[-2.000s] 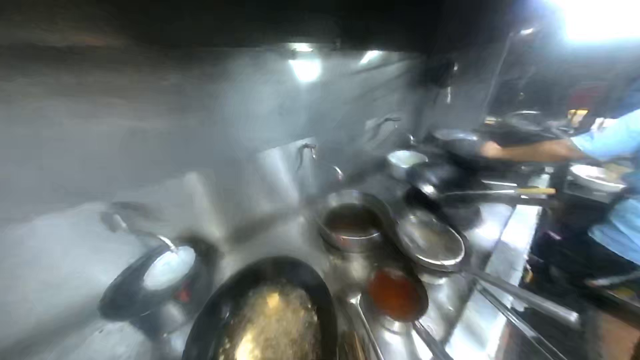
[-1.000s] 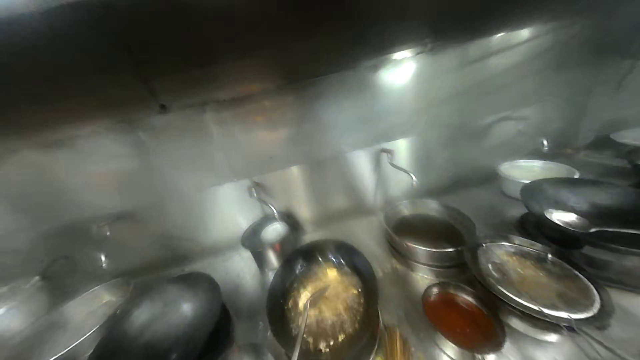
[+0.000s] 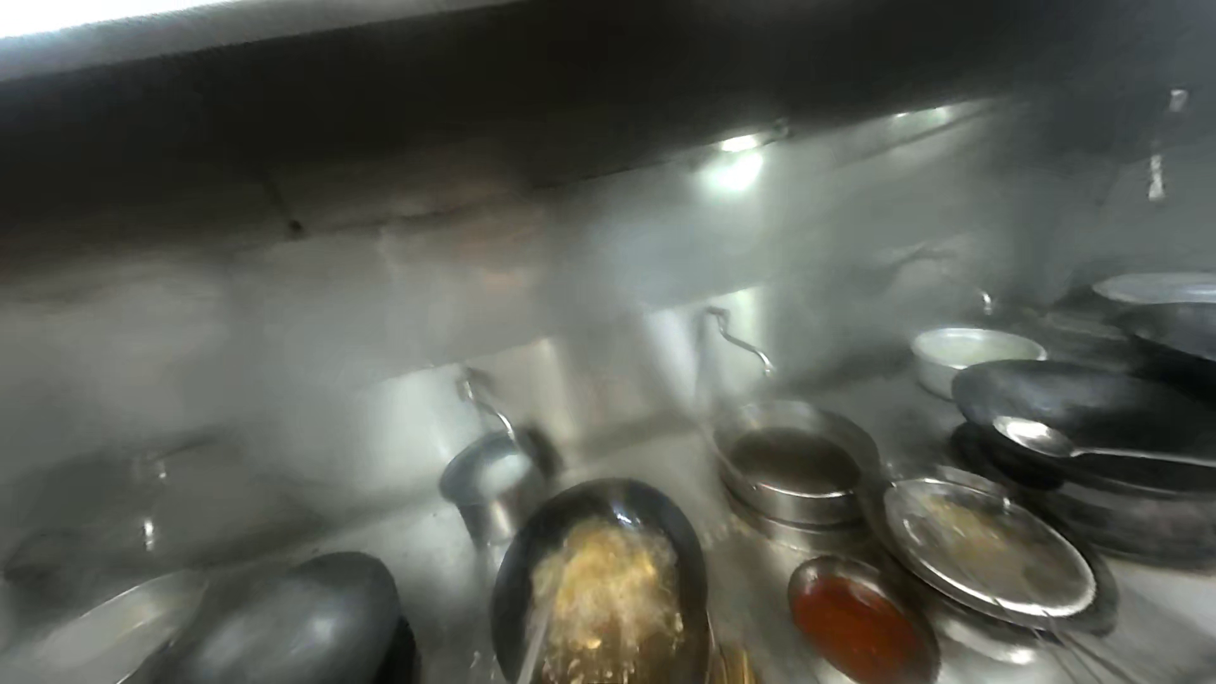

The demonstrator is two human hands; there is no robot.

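Observation:
Neither my left hand nor my right hand shows in the head view. A dark wok (image 3: pixel 698 570) at the bottom centre holds yellowish, blurred food (image 3: pixel 603 579). The handle of a utensil (image 3: pixel 535 646) slants into its left side; who or what holds it is hidden below the frame. Right of the wok stands a small pan of red sauce (image 3: pixel 855 622). Behind that is a metal pot of dark liquid (image 3: pixel 793 461). A round mesh strainer (image 3: pixel 988 546) rests over a vessel farther right. A metal pot (image 3: pixel 494 484) with whitish contents stands behind the wok, under a faucet.
At right a ladle (image 3: pixel 1040 437) lies across a black wok (image 3: pixel 1073 394), near a white-rimmed pot (image 3: pixel 978 351). Another dark wok (image 3: pixel 294 617) and a pale pan (image 3: pixel 123 627) are at lower left. Bent faucets (image 3: pixel 741 344) stick out from the steel wall, beneath a dark hood.
The view has swung left along the range. The co-worker's arm and blue shirt, seen at the right two seconds ago, are out of frame. A utensil handle shows in the wok since one second ago.

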